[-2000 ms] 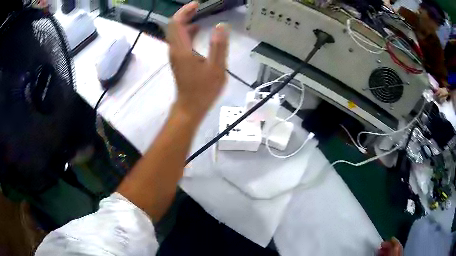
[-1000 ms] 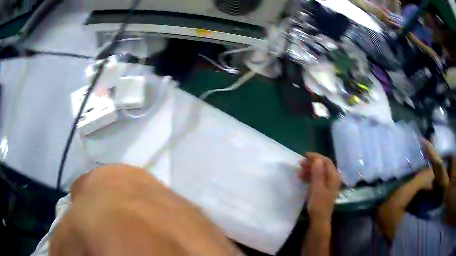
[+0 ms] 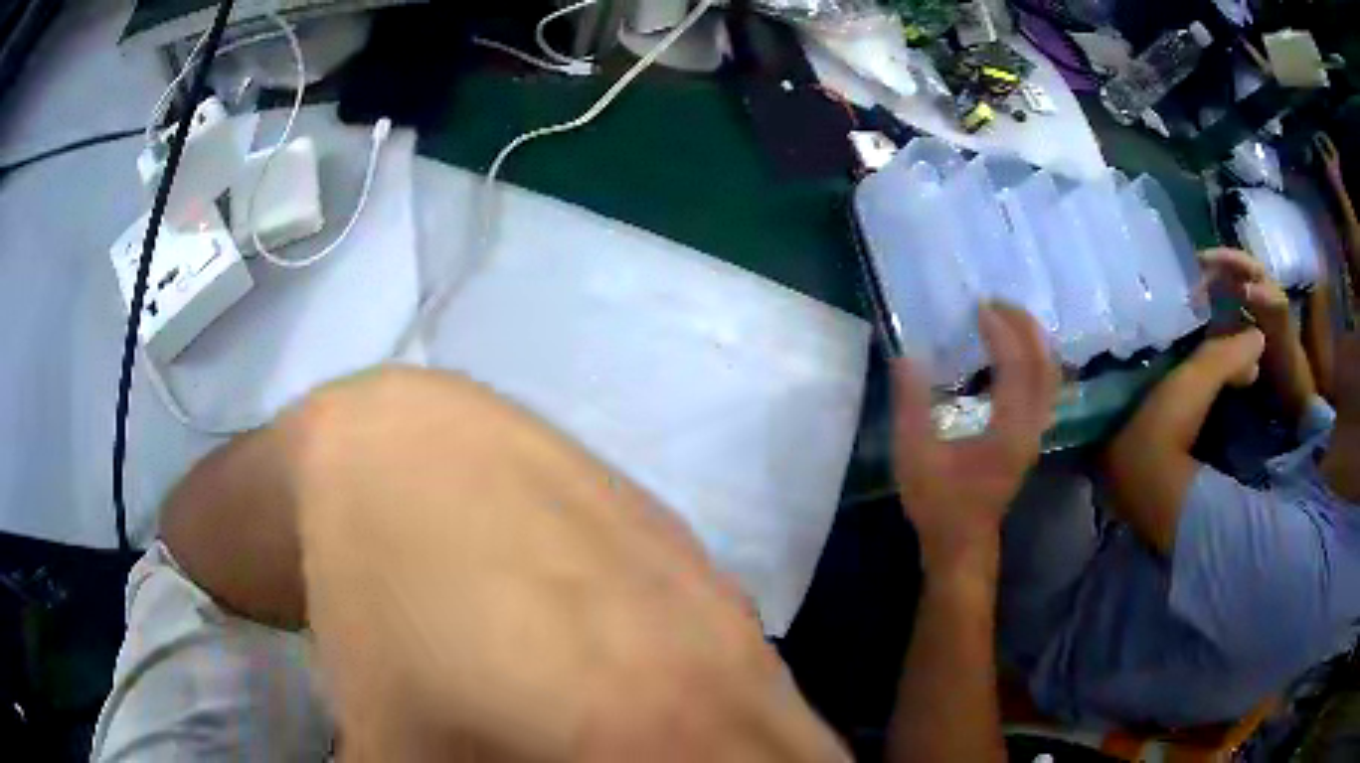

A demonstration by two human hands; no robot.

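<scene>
Several translucent bluish-white tanks (image 3: 1029, 261) stand in a tight row at the right, with dark parts under their edges. My right hand (image 3: 977, 432) is at the near left side of this row. Its fingers are spread and nothing shows in it; I cannot tell if the fingertips touch a tank. My left arm, bent and very close to the camera, covers the lower middle and runs out of the bottom edge. My left hand is out of the picture. A white foam sheet (image 3: 641, 358) lies between the arm and the tanks, partly hidden by the arm.
A white power strip (image 3: 187, 283) with an adapter and looped white cable is at the left, crossed by a black cord (image 3: 146, 283). Green mat (image 3: 641, 164) shows behind the foam. Circuit boards (image 3: 977, 75) lie at the top right. A neighbouring person (image 3: 1208, 552) sits at the right.
The view has swung right, bringing the tanks nearer the middle. My left hand, raised and open two seconds ago, has left the picture. My right hand has moved to the tank row and its fingers have spread.
</scene>
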